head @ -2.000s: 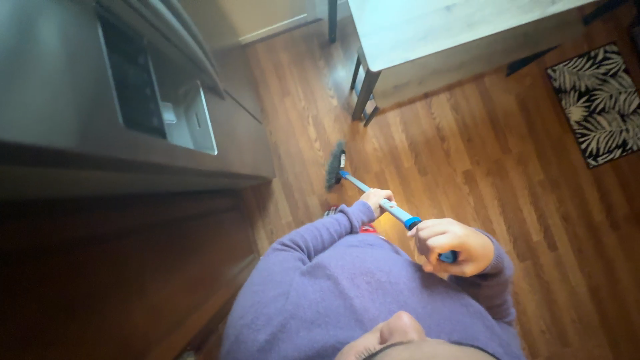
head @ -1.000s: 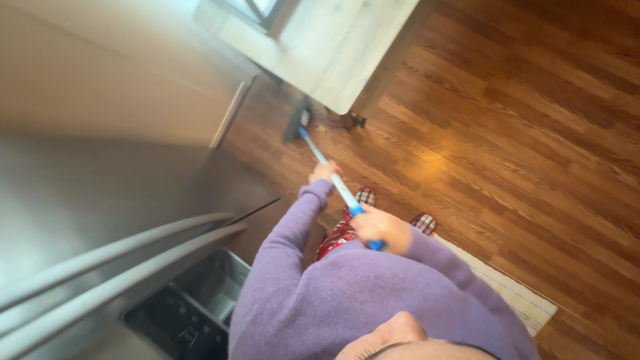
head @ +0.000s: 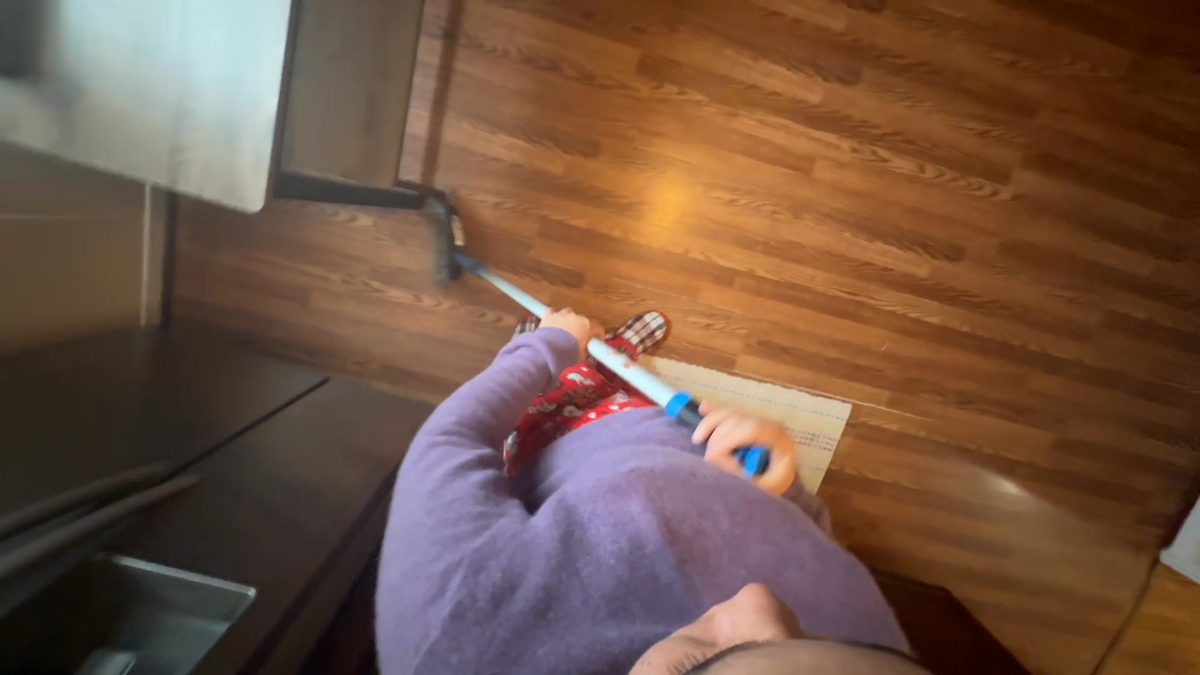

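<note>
A push broom or floor brush with a white and blue handle (head: 633,372) runs diagonally across the middle of the head view. Its dark bristled head (head: 444,239) rests on the wood floor beside the foot of a table leg. My left hand (head: 573,328) is closed around the lower part of the handle. Near the top end, my right hand (head: 750,445) grips the dark grip section, and the blue end cap shows at the palm. Both arms are in purple sleeves. Plaid slippers (head: 643,330) and red patterned trousers (head: 572,403) show below the handle.
A light-topped table (head: 220,122) stands at the upper left, its dark leg close to the broom head. The dark refrigerator front (head: 272,441) with long handles and a dispenser recess is at the lower left. A cream mat (head: 797,412) lies on the wood floor (head: 844,206) by my feet.
The view has turned a lot. The broom head was on open floor, then by the table's corner, and is now beside a table leg. Both hands have kept hold of the handle.
</note>
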